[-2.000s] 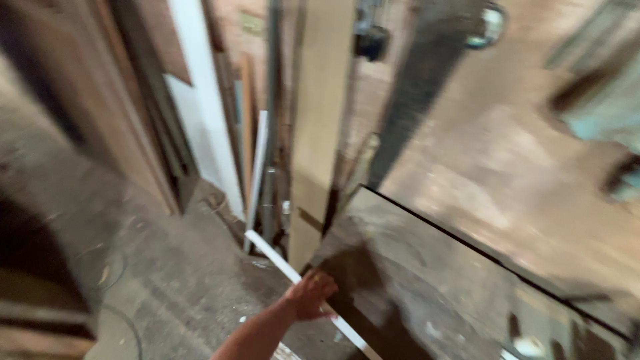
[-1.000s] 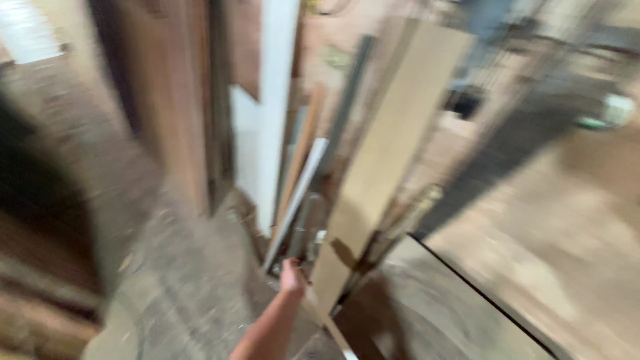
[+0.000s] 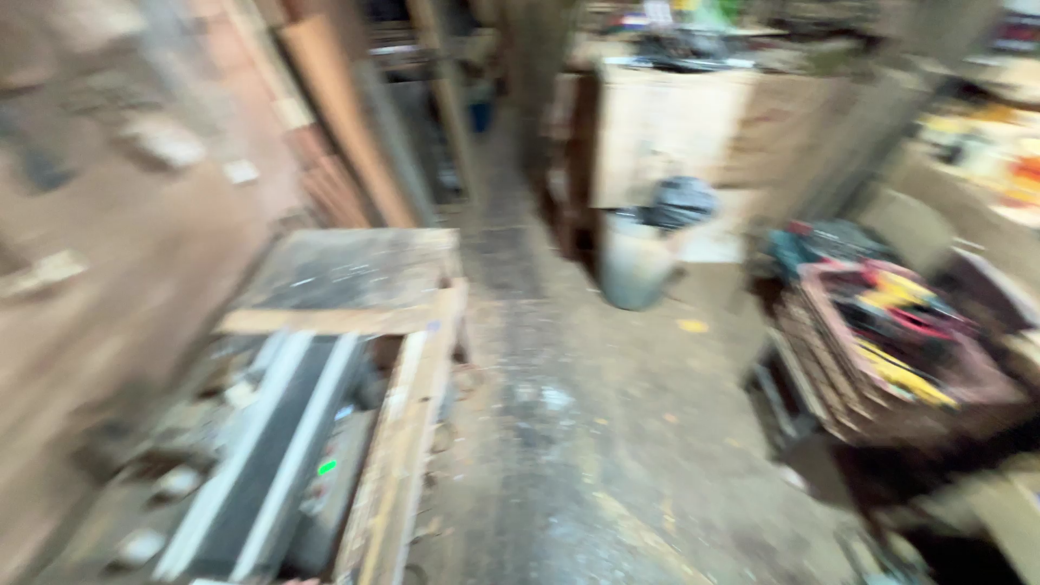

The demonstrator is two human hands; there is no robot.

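Neither hand shows clearly; a small skin-coloured patch at the bottom edge, left of centre, may be fingertips, but which hand cannot be told. Close to it, a long dark rail with pale edges (image 3: 280,455) lies lengthwise in a wooden-framed workbench (image 3: 398,439). A worn board (image 3: 349,268) forms the far end of the bench top. The view is blurred, so fine detail is lost.
A bucket (image 3: 634,260) with a dark plastic bag (image 3: 682,203) stands ahead beside a pale cabinet (image 3: 670,130). On the right, a pink crate (image 3: 975,366) holds coloured tools. Planks (image 3: 349,122) lean at the back left. Debris marks the floor (image 3: 561,422).
The view has swung far away from the leaning boards by the wall. The hand and the thin white strip it held or touched earlier are no longer plainly seen.
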